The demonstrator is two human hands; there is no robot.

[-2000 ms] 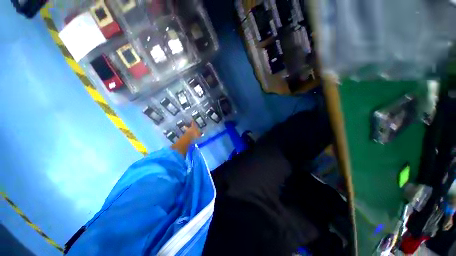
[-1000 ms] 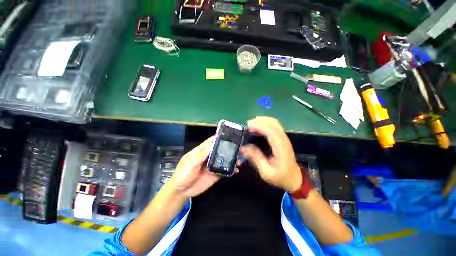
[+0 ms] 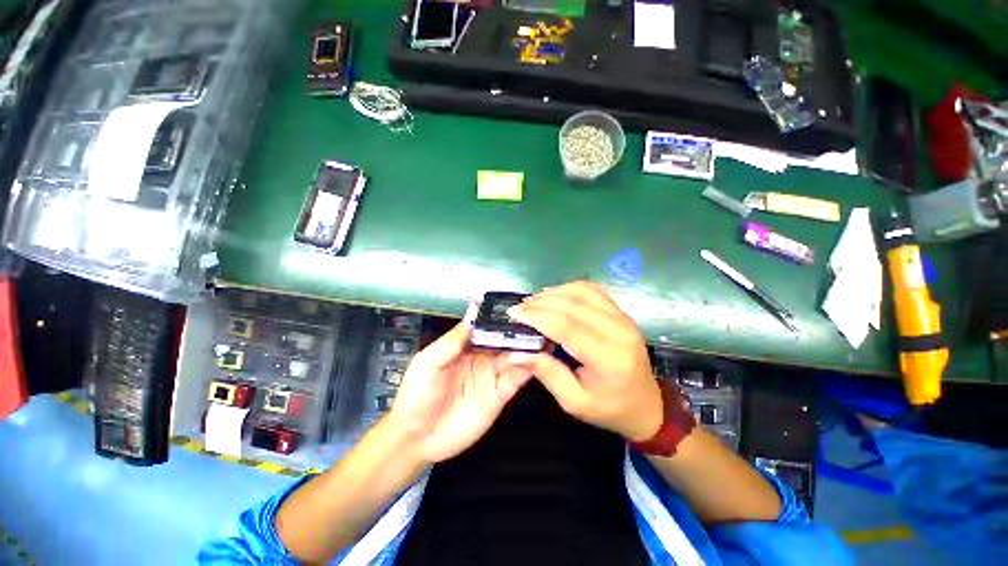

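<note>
A small dark mobile phone unit (image 3: 506, 324) with a silvery rim is held between both hands, over the lap just below the bench edge. It is tilted, with its silvery long edge towards me. My left hand (image 3: 459, 392) grips it from below and at its left end. My right hand (image 3: 597, 359) grips its right end, with fingers over the top that hide part of it. A second phone unit (image 3: 331, 208) lies flat on the green bench (image 3: 420, 238) at the left.
A cup of screws (image 3: 589, 146), a yellow-green label (image 3: 500, 186), a blue pry tool (image 3: 625, 264), tweezers (image 3: 747, 289) and a yellow-orange electric screwdriver (image 3: 915, 321) lie on the bench. Blister trays (image 3: 83, 216) stand left; a black parts tray (image 3: 531, 91) is behind. A blue sleeve (image 3: 956, 481) shows lower right.
The phone unit was upright with its face showing; it is now turned sideways and tilted. My right hand has closed onto it. Earlier still, an arm reached towards the trays below the bench.
</note>
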